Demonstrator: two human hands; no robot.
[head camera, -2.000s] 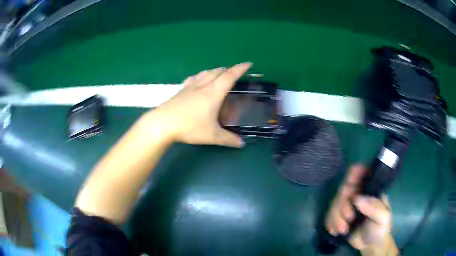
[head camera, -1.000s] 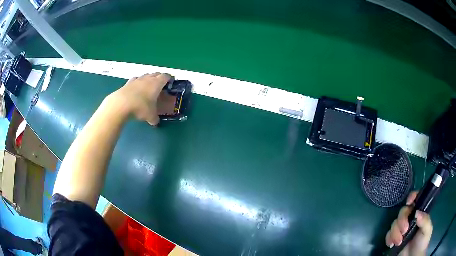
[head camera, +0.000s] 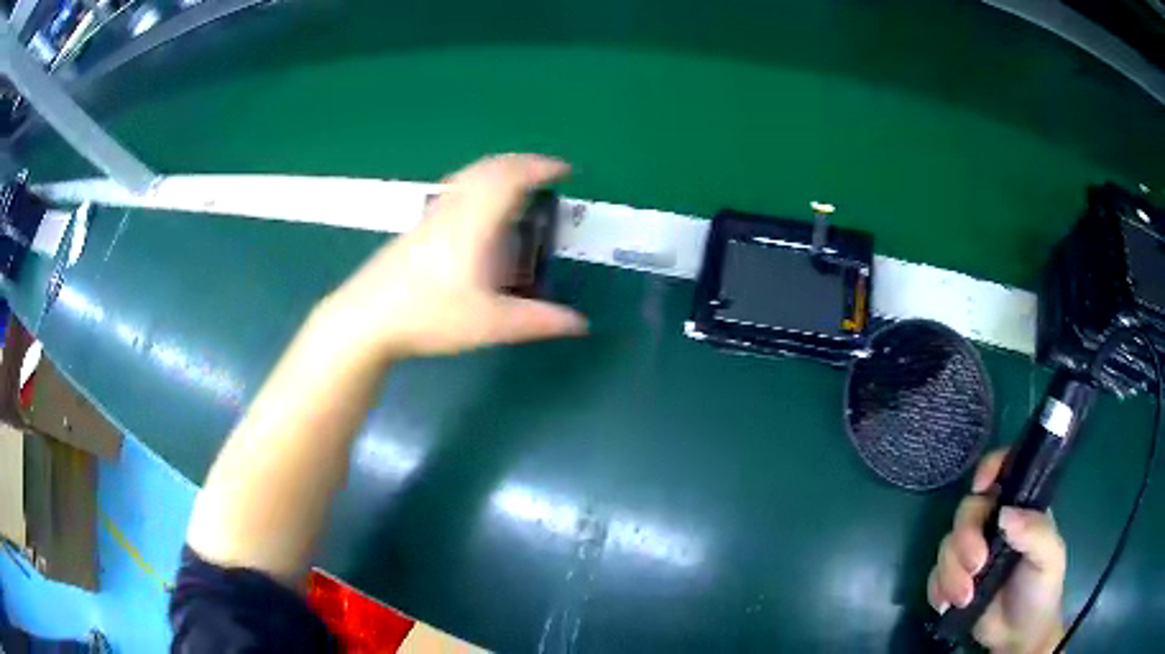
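My left hand (head camera: 447, 275) is blurred, thumb and fingers spread around the upper and lower edges of a dark display assembly (head camera: 530, 243), mostly hidden by the hand, at the white strip. Another black-framed display assembly (head camera: 786, 284) lies flat to the right, panel up, with an orange strip at its right side and a small pale-tipped tab sticking up. My right hand (head camera: 1003, 569) grips a black electric screwdriver (head camera: 1050, 441) with a white label, its upper end towards the stack at right. The round screw tray (head camera: 917, 406) touches the lying assembly's lower right corner.
A tall black stack of display assemblies (head camera: 1105, 288) stands at the right, with a black cord (head camera: 1143, 492) below it. A grey post (head camera: 83, 115) crosses the upper left. Dark items (head camera: 19, 224) lie at the far left. Boxes (head camera: 58, 505) and a red item (head camera: 358, 611) show below the table edge.
My left hand and its display assembly have moved right along the strip, towards the lying assembly. My right hand still holds the screwdriver. The camera view has shifted right.
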